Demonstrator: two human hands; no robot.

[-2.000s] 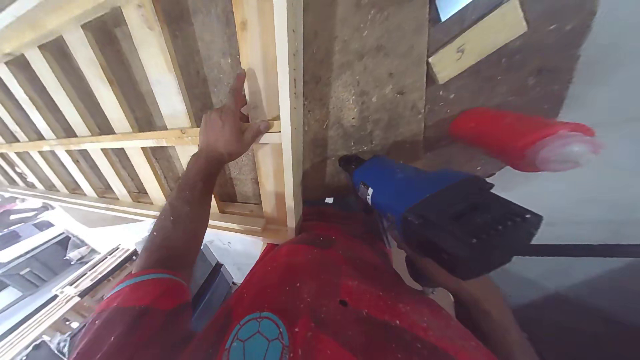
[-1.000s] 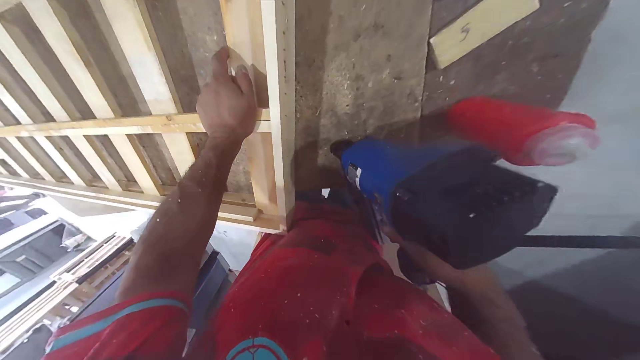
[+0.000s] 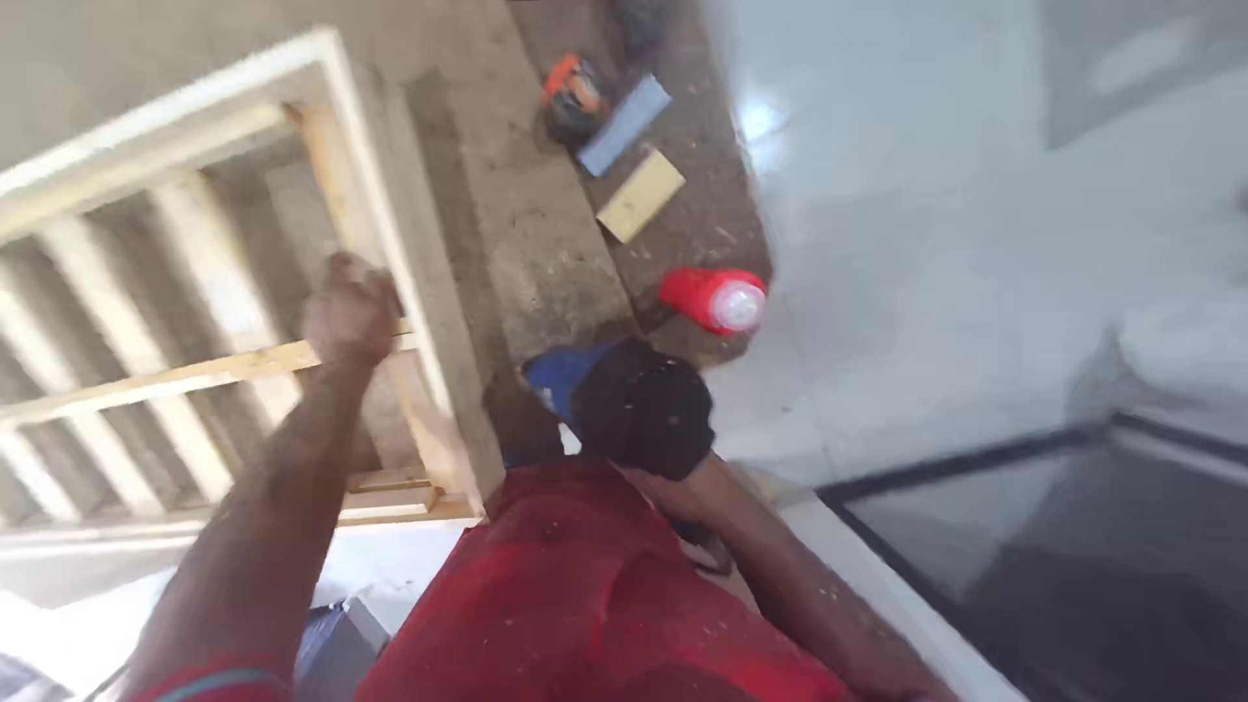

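My left hand rests on the slatted wooden frame, by its right edge, close to where the middle rail meets the side piece; blur hides the exact pose of the fingers. My right hand is around the grip of a blue and black power tool, mostly hidden beneath the tool's black end. The blue nose of the tool points left toward the frame's side board. What kind of power tool it is cannot be told.
On the brown board surface right of the frame lie a red bottle with a clear end, a pale wood block, a light blue block and an orange and black object. A grey-blue box stands below the frame.
The view has shifted a lot, bringing the frame's far corner and the orange and black object into sight. The power tool stays in my right hand; my left hand remains at the frame.
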